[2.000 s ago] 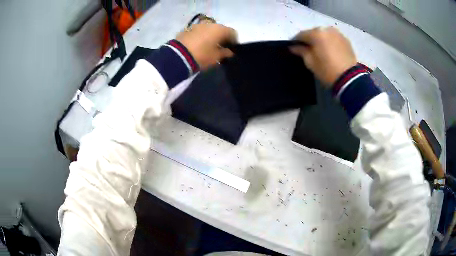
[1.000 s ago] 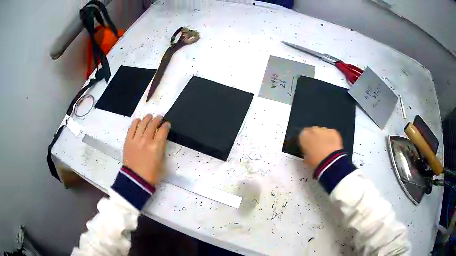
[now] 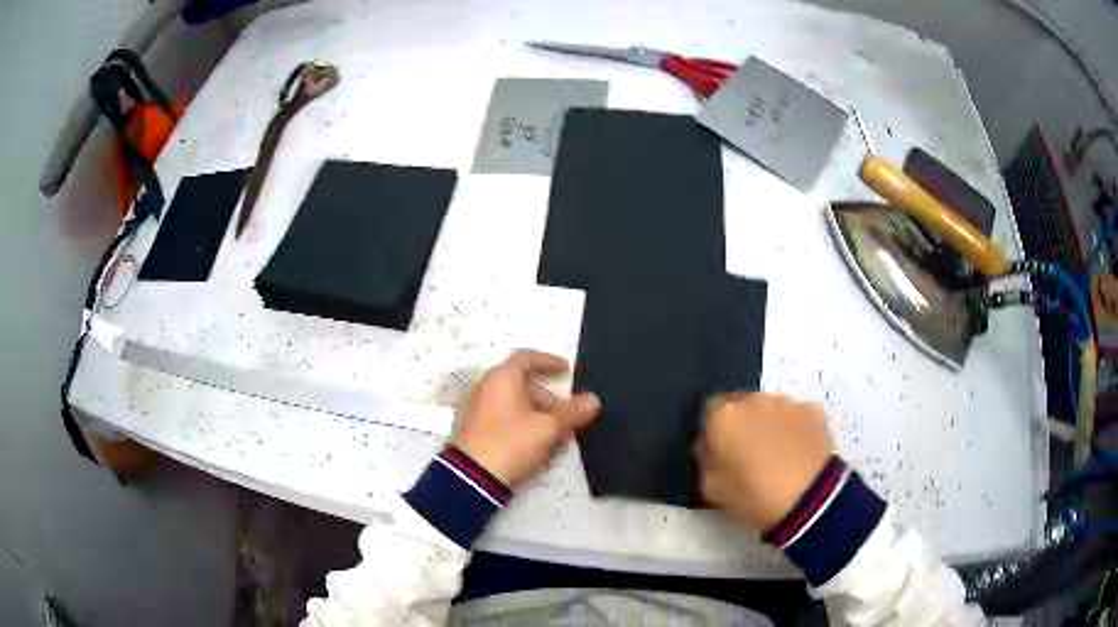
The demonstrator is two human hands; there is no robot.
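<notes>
A black fabric piece [image 3: 662, 355] lies near the front edge, its far end overlapping the black pieces [image 3: 638, 190] beyond it. My left hand [image 3: 515, 416] is at its left edge, with the thumb and a fingertip touching the edge; whether they grip it is unclear. My right hand [image 3: 763, 456] is curled on its lower right corner, fingers closed on the fabric and hiding that corner. A long pale metal strip [image 3: 288, 388] lies left of my left hand, its right end near my hand.
A thick black stack [image 3: 362, 239], a small black piece [image 3: 196, 227] and dark shears [image 3: 272, 147] lie left. Grey templates [image 3: 775, 123] and red-handled scissors [image 3: 696, 71] lie at the far side. An iron [image 3: 907, 276] with wooden handle stands right, its blue hose behind it.
The view has shifted right. A black piece now lies nearer the table edge, below the right-hand pieces. My left hand has left the thick stack and come to this piece; my right hand has moved nearer me.
</notes>
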